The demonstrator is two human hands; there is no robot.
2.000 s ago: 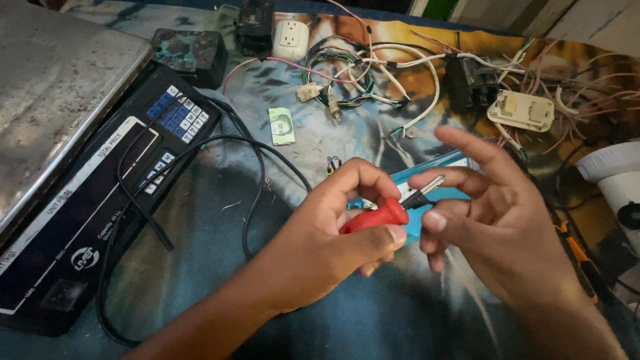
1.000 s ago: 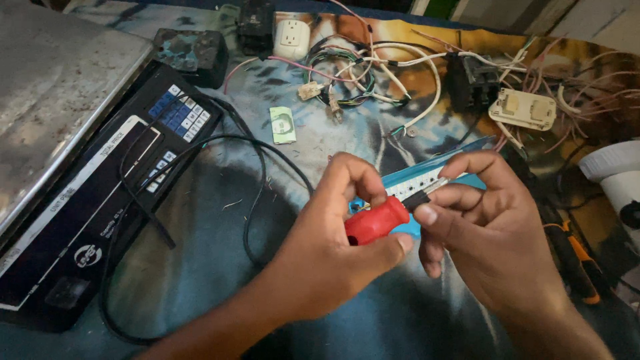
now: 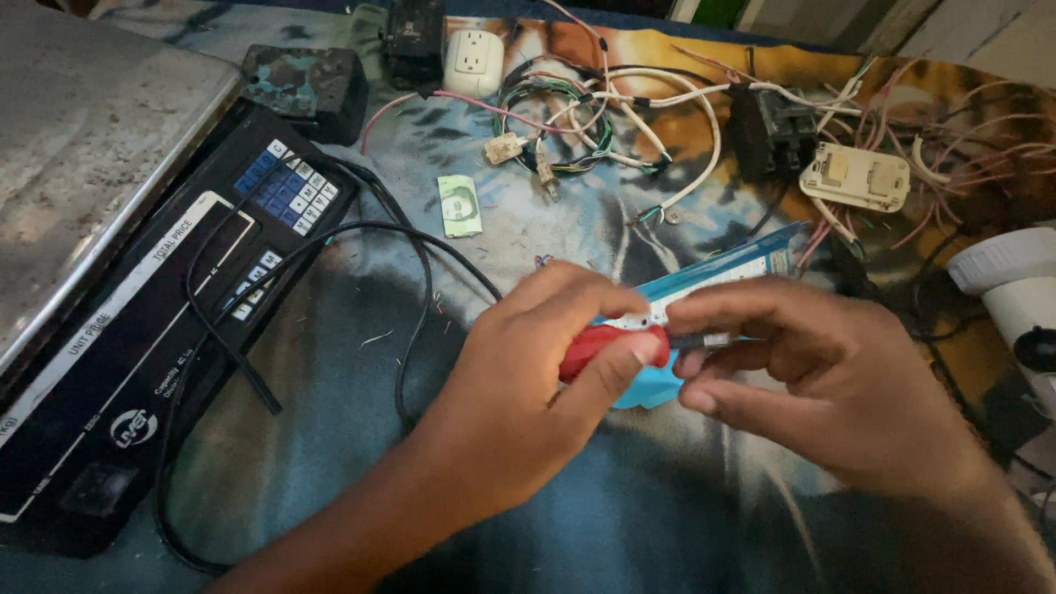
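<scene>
My left hand (image 3: 528,379) is closed around the red handle (image 3: 615,351) of a screwdriver-like tool. A dark shaft with a bright metal end (image 3: 701,339) points right from the handle toward my right hand (image 3: 792,371). The thumb and fingers of that hand are curved apart around the metal end; whether they touch it cannot be told. Behind both hands lies a light-blue packet or tray (image 3: 775,247) holding a white strip with dark dots, partly hidden by the fingers.
On the left stands a weighing scale with a keypad (image 3: 285,186) and a metal platform (image 3: 107,107). A black cable (image 3: 429,239) loops beside it. A white outlet (image 3: 474,64), coiled wires (image 3: 561,124), a beige switch plate (image 3: 855,176) and a white fitting (image 3: 1006,280) lie farther out.
The fingers of my right hand, which pinched the metal end of the tool one second ago, have spread apart. My left hand still holds the red handle.
</scene>
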